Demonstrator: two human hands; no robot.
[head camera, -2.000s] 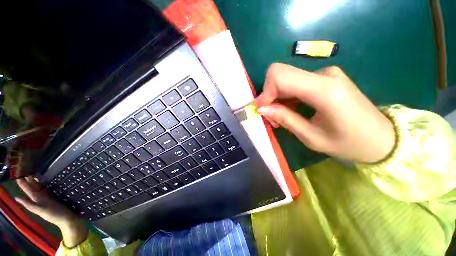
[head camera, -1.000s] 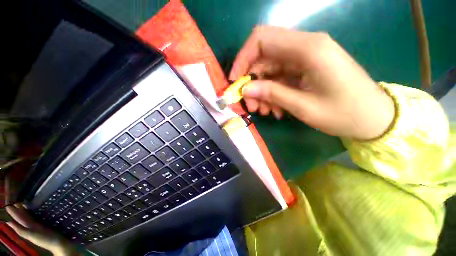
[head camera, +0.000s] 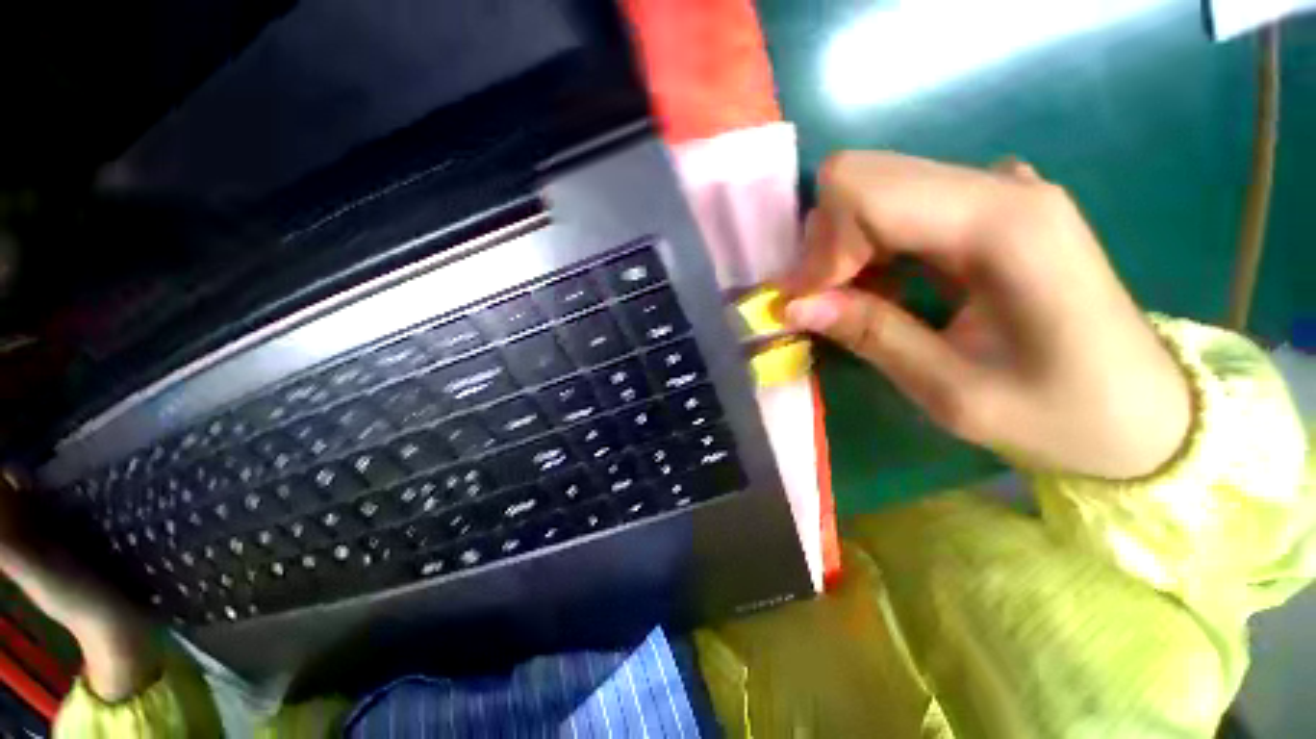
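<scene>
An open laptop (head camera: 491, 578) with black keys and a dark screen (head camera: 361, 116) lies tilted in front of me. My right hand (head camera: 996, 318) pinches a yellow USB flash drive (head camera: 761, 308) between thumb and forefinger at the laptop's right side edge. Its metal plug is not visible, and whether it is fully in a port cannot be told. A second yellow USB flash drive (head camera: 784, 363) sits just below it at the same edge. My left hand (head camera: 65, 578) is dark and blurred at the laptop's far left corner; its fingers are hidden in shadow.
A white liner (head camera: 746, 202) and a red tray (head camera: 707, 65) show under the laptop's right side. The green bench top (head camera: 924, 477) lies beyond. A brown cord (head camera: 1257, 188) runs down at the right, with a white piece (head camera: 1253, 15) at the top right corner.
The flash drive in my right hand has moved from above the tray to the laptop's side edge. The view has shifted. The second drive stays at the edge.
</scene>
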